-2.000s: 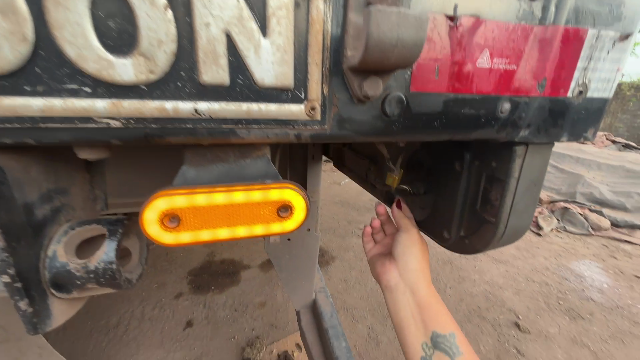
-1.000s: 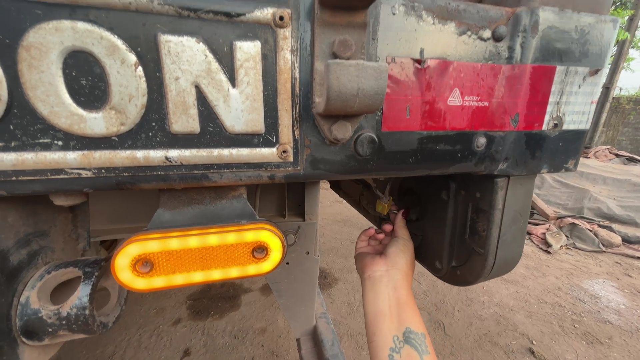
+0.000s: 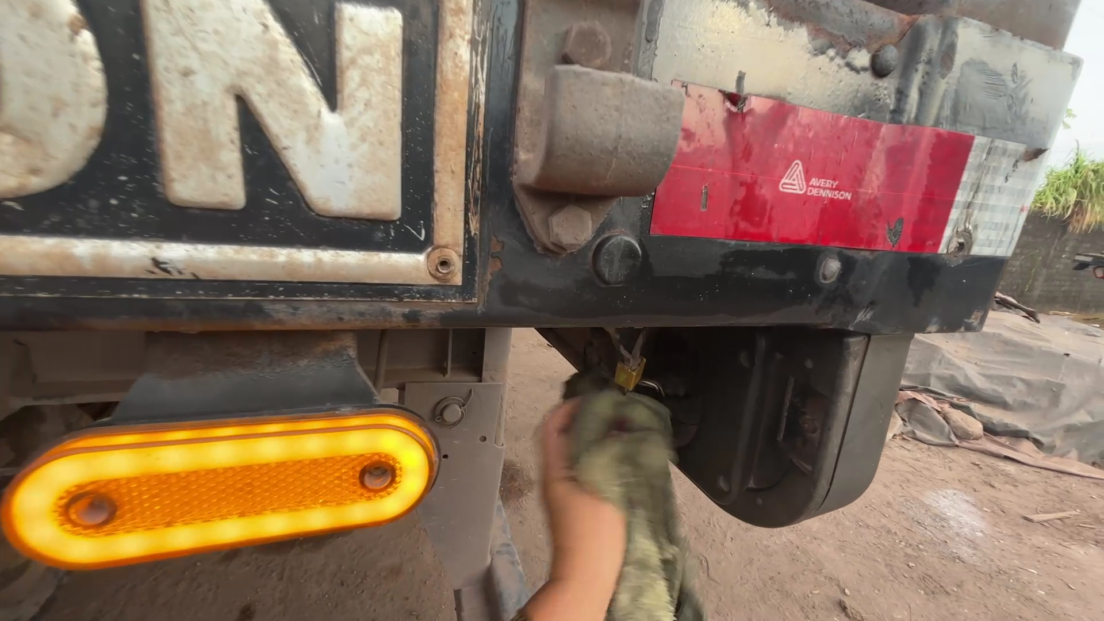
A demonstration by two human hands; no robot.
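My left hand [image 3: 585, 517], judged by the arm's angle from the lower left, is against a crumpled green patterned cloth [image 3: 634, 483] with its fingers partly hidden. Motion blurs both. The cloth hangs to the bottom edge, and its top meets a small yellow connector [image 3: 630, 373] on wires under the vehicle's dark rear beam [image 3: 724, 289]. My right hand cannot be seen; the cloth may cover it. Just right of the connector is a rounded black housing [image 3: 776, 431]. At the left glows an oval amber marker lamp [image 3: 224, 487].
Above the beam's edge are a rusty metal hinge bracket [image 3: 604, 129] and a red reflective strip [image 3: 802, 172]. A flat metal bracket [image 3: 461, 466] hangs left of the hand. Grey tarpaulin [image 3: 1000, 371] lies on the dirt at the right.
The bare tattooed forearm and the fingers at the connector are out of sight. A green cloth, with a hand against it, has come in at that place. The view has moved closer.
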